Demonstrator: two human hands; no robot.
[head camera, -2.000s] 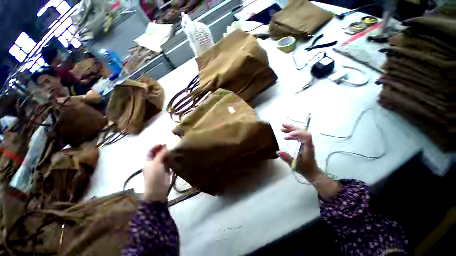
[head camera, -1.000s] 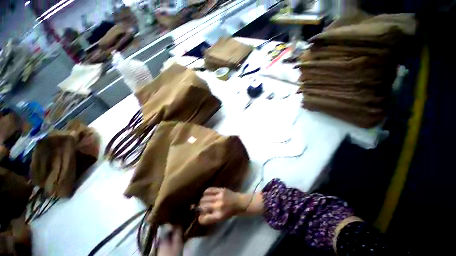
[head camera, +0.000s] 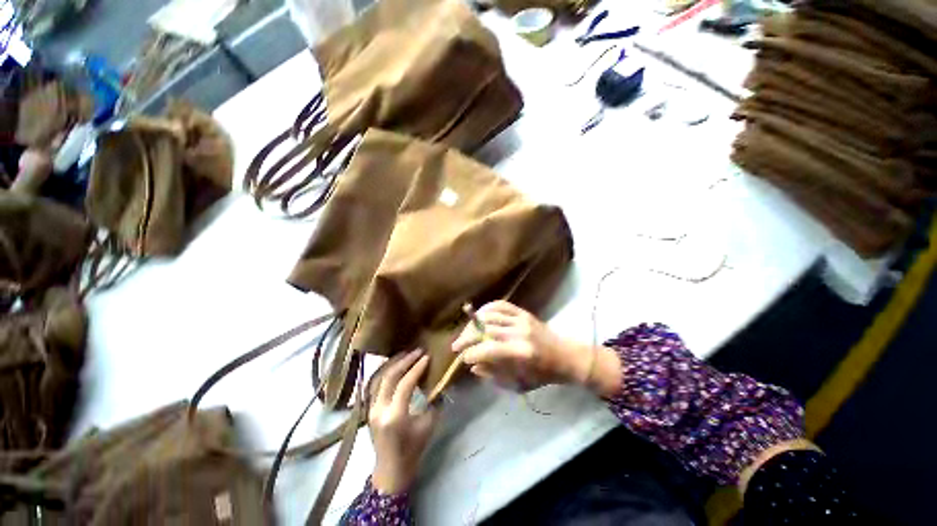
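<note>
A tan-brown fabric bag lies in front of me on the white table, with a small white label on its panel and dark straps trailing to the left. My left hand holds the bag's near lower edge, fingers on the fabric. My right hand is closed around a slim pen-shaped tool, whose upper end shows above the fingers, close to the same edge. The tool's tip is not clear. A thin cord runs on the table behind my right wrist.
A second brown bag with looped straps stands behind. More bags lie at left and lower left. A tall brown fabric pile stands at right. A black block, dark pliers or snips and a tape roll lie at the back.
My right hand has moved from beside the bag to its near edge, with the tool. My left hand has moved down along the bag's near edge. The bag has been turned, and the view has shifted.
</note>
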